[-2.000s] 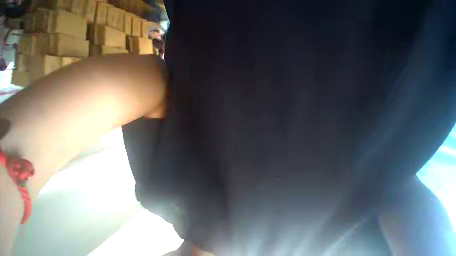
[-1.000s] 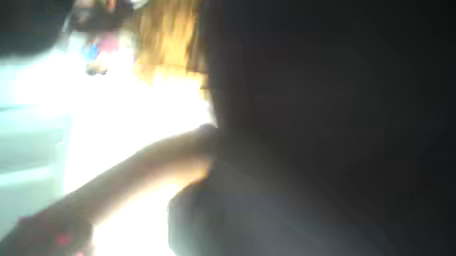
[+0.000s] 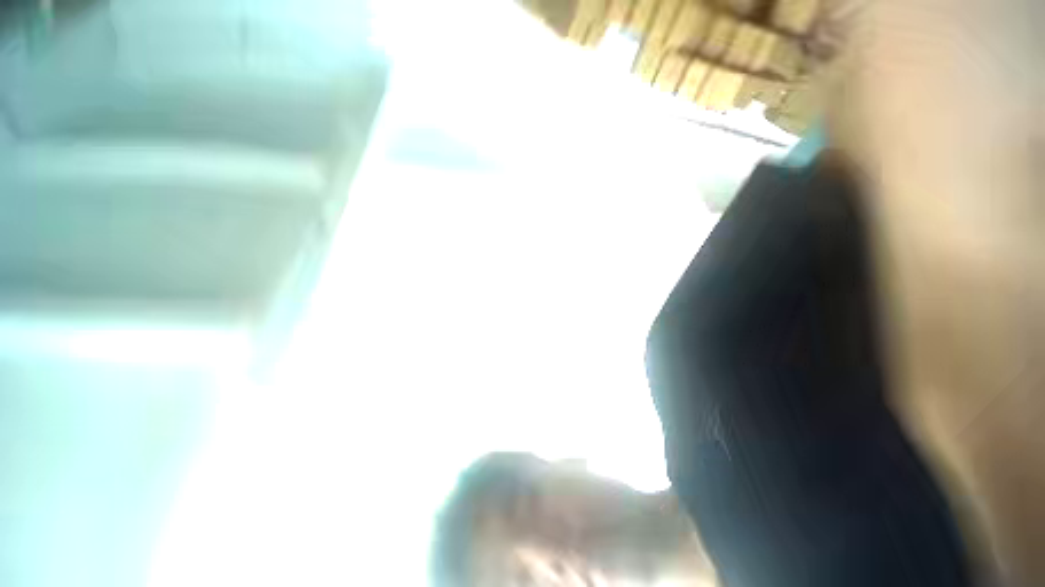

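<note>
No hand can be made out, and no held or worked-on item shows. A large, blurred, skin-coloured shape (image 3: 963, 264), perhaps an arm very close to the lens, fills the right side. Whose it is and which side it belongs to cannot be told. Dark clothing (image 3: 791, 390) lies directly left of it. The picture is tilted, blurred and strongly overexposed.
A blurred person's head (image 3: 539, 527) shows at the bottom centre, beside the dark clothing. Brown stacked boxes (image 3: 716, 57) stand at the top. Pale greenish panels (image 3: 160, 218) fill the left side. The middle is blown out white.
The view has turned strongly. The dark clothing has shifted right, the skin-coloured shape now fills the right side, and a head has appeared at the bottom. The arm with red at its wrist is gone.
</note>
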